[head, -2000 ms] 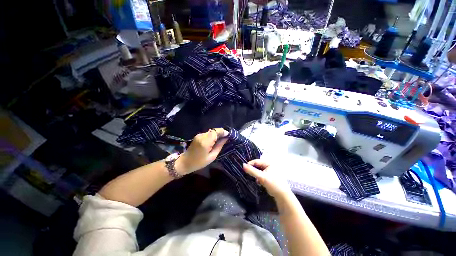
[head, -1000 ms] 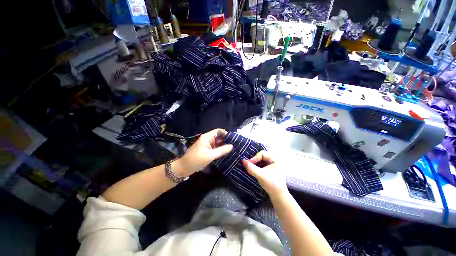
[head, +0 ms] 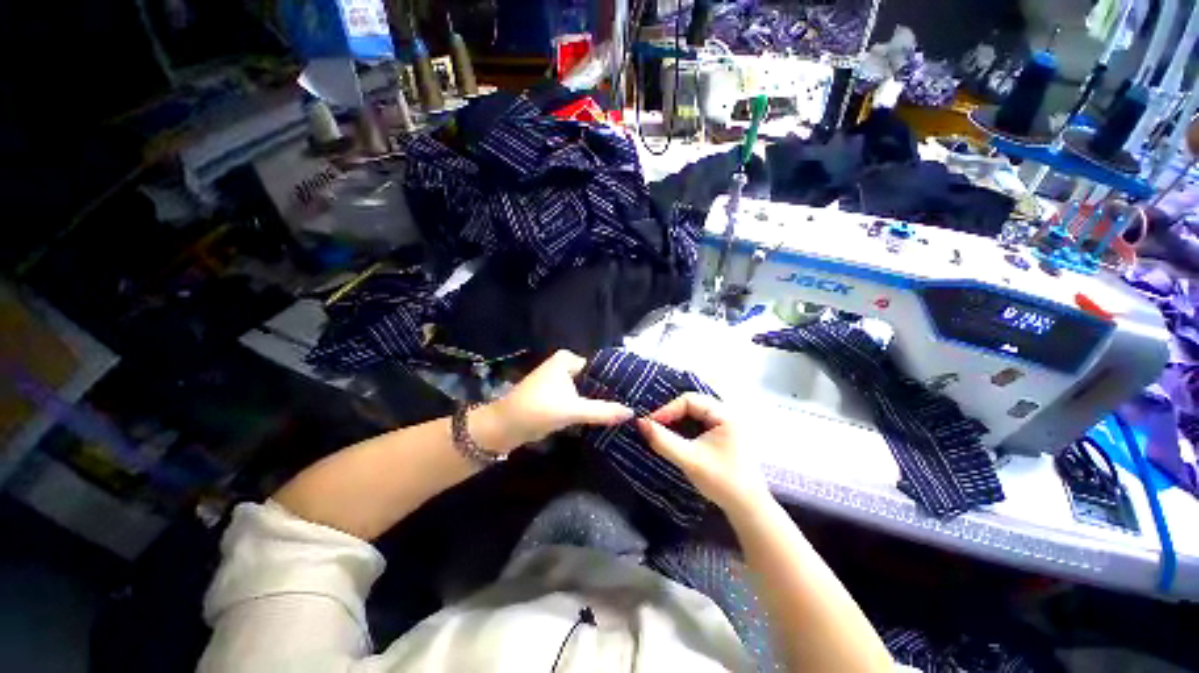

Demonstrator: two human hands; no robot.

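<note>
A dark striped cut piece (head: 647,471) hangs between my two hands, in front of the table's edge and over my lap. My left hand (head: 552,400) holds it at its upper left, thumb stretched along the cloth. My right hand (head: 697,444) pinches it near the middle, its fingertips close to my left thumb. The white sewing machine (head: 907,296) stands to the right. Its needle area (head: 721,300) has no hand at it. Another striped piece (head: 907,427) lies on the bed under the machine arm.
A heap of striped cloth (head: 552,197) lies behind my left hand, with plain dark cloth (head: 579,309) beneath it. A smaller striped bundle (head: 375,322) lies left. Thread cones (head: 427,79) stand behind. A green-handled tool (head: 752,129) stands upright at the machine's left end. A dark tool (head: 1094,484) lies right.
My left thumb has moved right along the striped piece, toward my right fingertips. Over the two seconds, the held piece has been turned and folded differently. The machine and heap look unchanged.
</note>
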